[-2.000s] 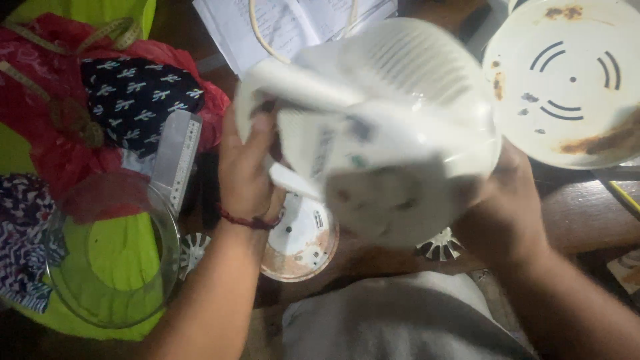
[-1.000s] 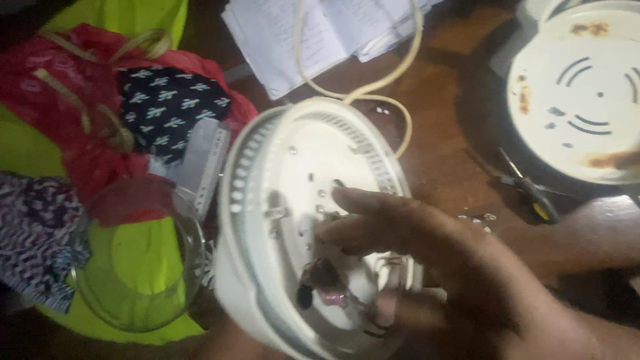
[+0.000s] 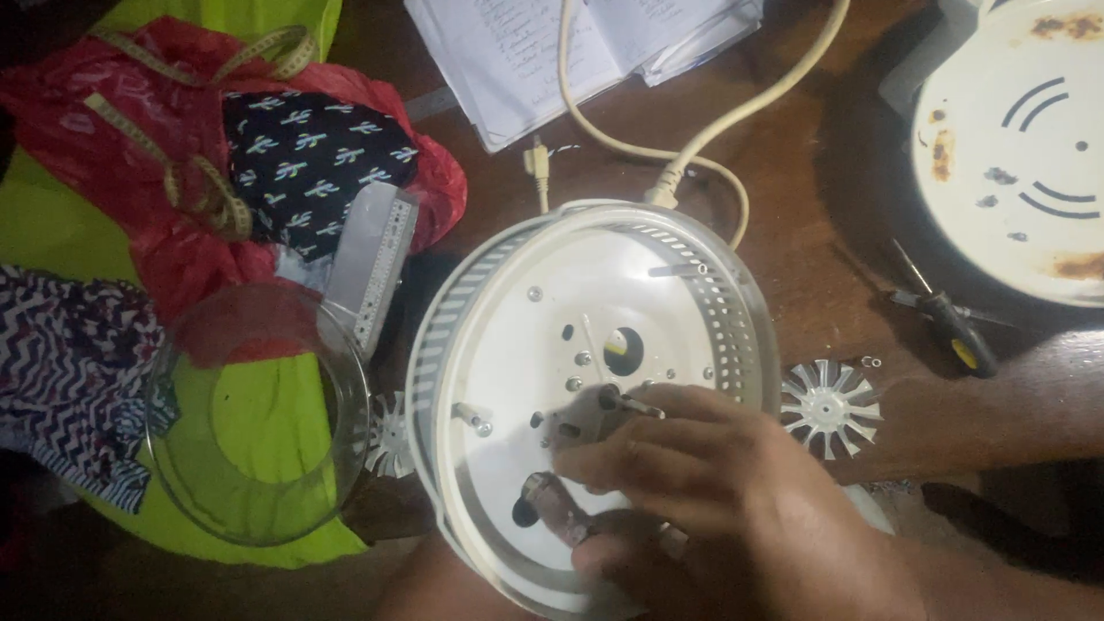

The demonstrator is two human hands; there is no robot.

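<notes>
A round white appliance housing (image 3: 517, 345), with slotted sides, a power cord (image 3: 716, 129) and several screws in its inner metal plate, lies tilted with its inside facing up. My right hand (image 3: 690, 466) is over the lower right of that plate, its fingers bent around a small dark part (image 3: 552, 509); whether they grip it is unclear. A metal shaft (image 3: 642, 407) stands out by my fingertips. My left hand is hidden beneath the housing's lower left side; only the blurred forearm (image 3: 448, 582) shows. Metal fan wheels lie on either side, one at the right (image 3: 830, 409) and one at the left (image 3: 390, 435).
A rust-stained white round cover (image 3: 1018, 155) and a screwdriver (image 3: 957, 336) lie at the right. Left are a glass bowl (image 3: 345, 483), a ruler (image 3: 379, 276), a tape measure (image 3: 224, 207) and patterned cloths (image 3: 69, 371). Handwritten papers (image 3: 526, 69) lie at the top.
Two seconds ago both hands held the housing up with its outside showing; it has been turned over, inside up. My right hand has moved from its side onto the inner plate.
</notes>
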